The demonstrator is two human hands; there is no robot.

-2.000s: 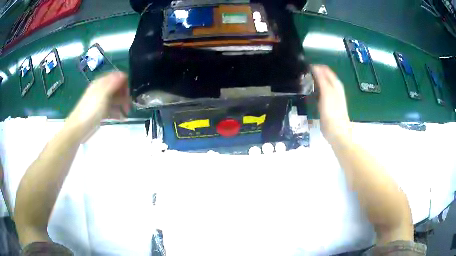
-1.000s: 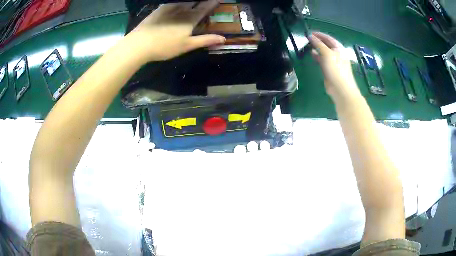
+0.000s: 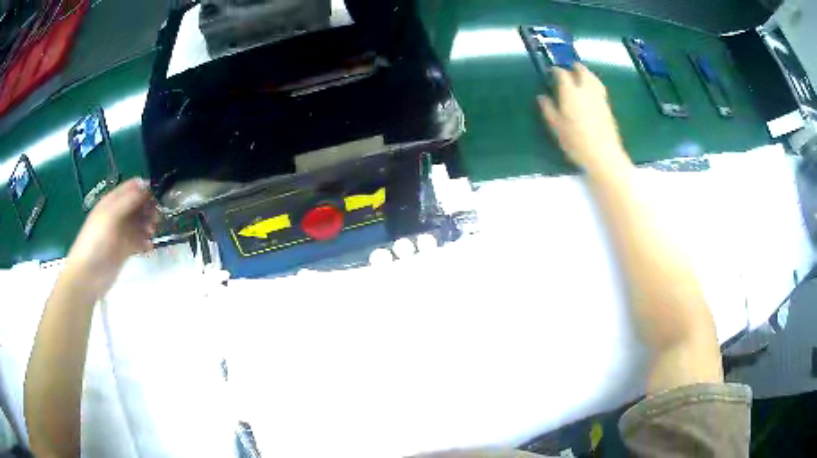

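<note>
My right hand (image 3: 584,116) is over the lower end of a dark phone frame with a blue patch (image 3: 555,46) on the green belt. Its fingers reach the frame, with the thumb apart; whether they grip it is unclear. My left hand (image 3: 121,228) is blurred at the lower left corner of the black guard (image 3: 269,125), its fingertips partly hidden. The grey press head (image 3: 264,22) shows at the top, behind the guard. The fixture nest is not visible. The front panel has a red button (image 3: 322,222) between yellow arrows.
More frames lie on the belt, right (image 3: 658,76) and left (image 3: 94,152) of the press. White discs (image 3: 403,246) sit below the panel. White covering (image 3: 430,358) spans the near bench. A red tray (image 3: 40,63) is at upper left. Black equipment (image 3: 761,80) stands at right.
The view has turned right. My left hand has left the fixture for the guard's lower corner. My right hand no longer holds up the dark piece and is at a belt frame. The orange-brown nest has disappeared from view.
</note>
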